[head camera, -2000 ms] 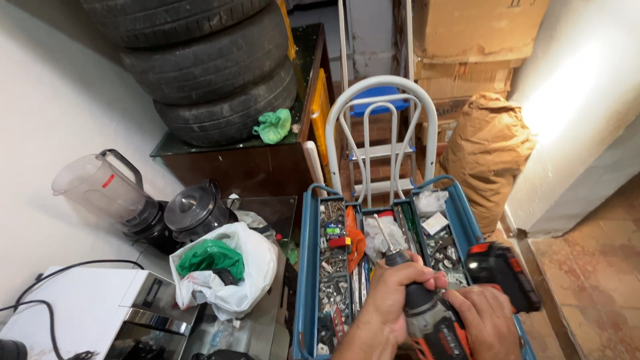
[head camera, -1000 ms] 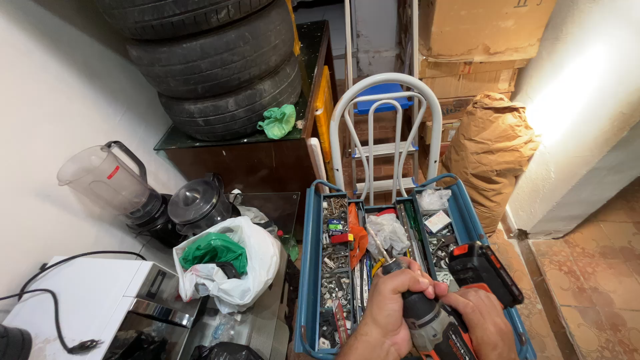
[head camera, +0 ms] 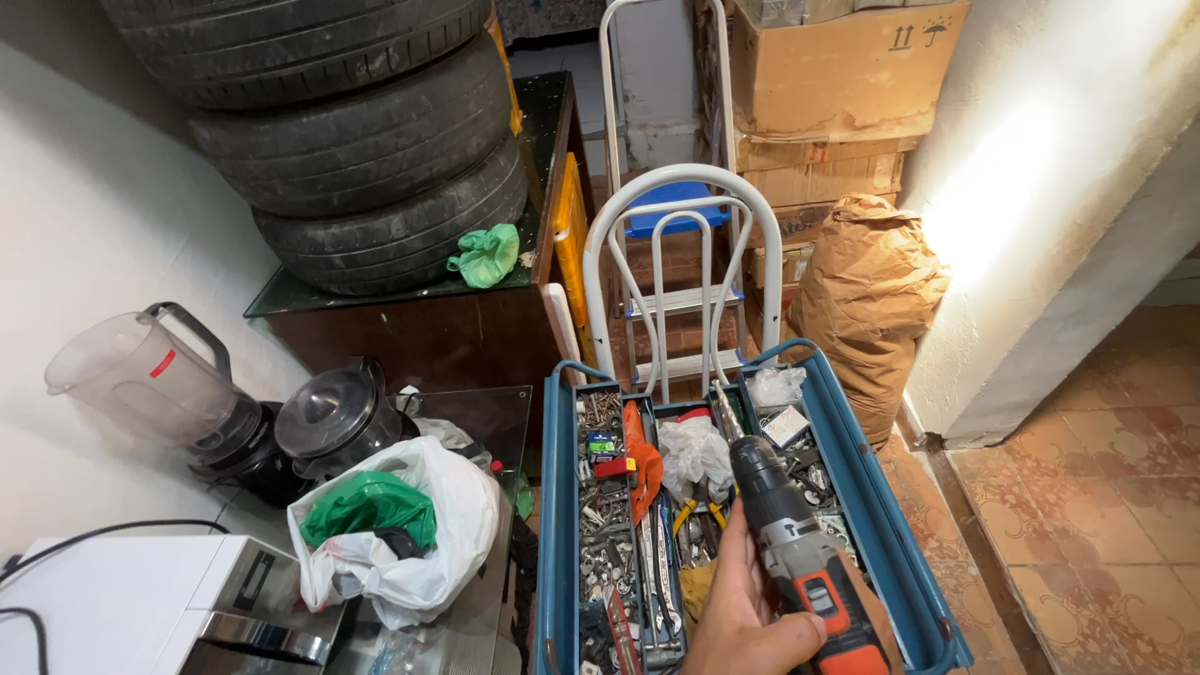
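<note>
A black, grey and orange cordless drill (head camera: 806,553) points forward over the right half of an open blue metal toolbox (head camera: 558,525), a slender bit (head camera: 725,412) standing out from its chuck. My left hand (head camera: 750,609) is closed around the drill body, thumb on its side by the orange part. A narrow strip of skin shows along the drill's far right side; whether it is my right hand is unclear. The toolbox trays hold screws, combination wrenches (head camera: 661,572), yellow-handled pliers (head camera: 698,511), a crumpled clear plastic bag (head camera: 696,455) and an orange piece of plastic (head camera: 642,459).
A white tubular-framed stepladder (head camera: 773,253) stands behind the toolbox. Stacked tires (head camera: 356,150) rest on a cabinet at left. Nearer are a blender (head camera: 155,384), a white plastic bag (head camera: 450,525) and a white appliance (head camera: 103,600). A brown paper sack (head camera: 867,309) and cardboard boxes (head camera: 844,75) stand at right.
My left hand has moved from around the chuck back to the drill body. The drill has turned, and its battery, visible at the right before, is out of sight.
</note>
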